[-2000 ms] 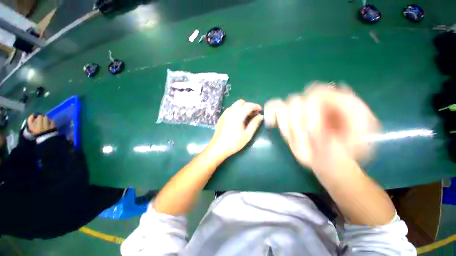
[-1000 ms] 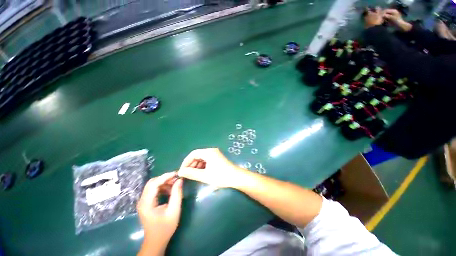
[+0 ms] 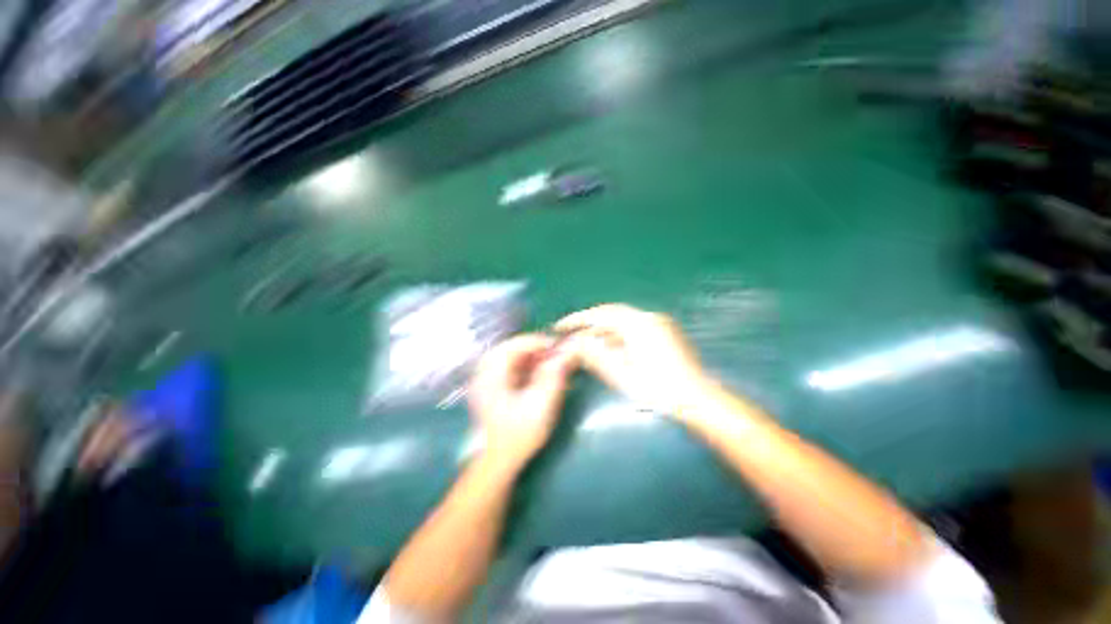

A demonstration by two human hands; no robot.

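The whole view is blurred by motion. My left hand [image 3: 518, 388] and my right hand [image 3: 634, 354] meet at the fingertips above the bench, just right of the bag of washers [image 3: 441, 339]. Their fingers are bent toward each other. Whether a small part is between the fingertips cannot be made out. The bag lies on the green bench [image 3: 780, 451] with its pale label smeared by blur. A faint patch of loose rings [image 3: 729, 311] shows right of my right hand.
A round motor unit [image 3: 578, 184] with a white piece beside it lies beyond the bag. Dark units [image 3: 1054, 232] cluster at the far right. A black tray [image 3: 323, 92] is past the far edge. A blue tray [image 3: 183, 408] and another person's hand [image 3: 107, 441] are at left.
The view has swung left, so the bag and my hands appear farther right and higher. The fingertips of both hands stay together as one second ago. The rings are now only a faint blur.
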